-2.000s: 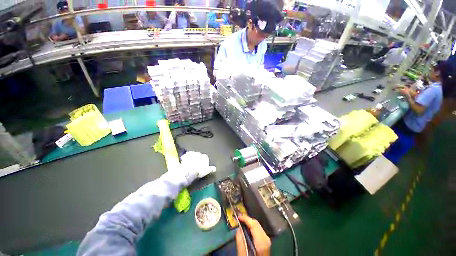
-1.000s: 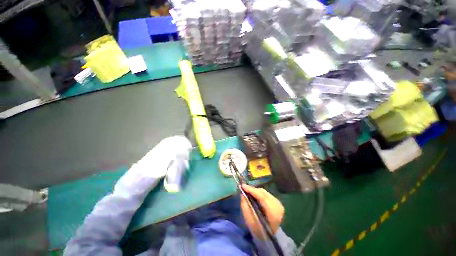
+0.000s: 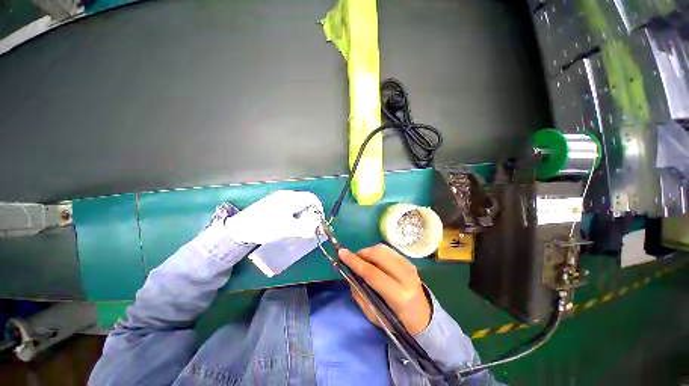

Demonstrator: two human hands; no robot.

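My left hand (image 3: pixel 276 217), in a white glove, holds a silver-white power supply unit (image 3: pixel 284 255) above the green strip. A black power cord (image 3: pixel 353 167) runs from the unit over the yellow-green divider bar to a coil on the belt. My bare right hand (image 3: pixel 384 285) grips the black soldering iron (image 3: pixel 370 297). The iron's front end is at the gloved fingertips, beside the cord's end. The tip's exact contact is too small to tell.
The dross cup (image 3: pixel 410 229) stands right of the hands, beside the iron holder (image 3: pixel 467 197) and yellow sponge tray (image 3: pixel 455 245). Farther right are the black soldering station (image 3: pixel 521 256), a green-flanged solder spool (image 3: pixel 568 153) and stacked metal cases (image 3: pixel 627 98). The divider bar (image 3: pixel 365 98) lies across the belt.
The view has tilted down. The iron has moved from the sponge tray to the dross cup, then left to the unit. My left hand has left the divider bar and brought the unit in front of me.
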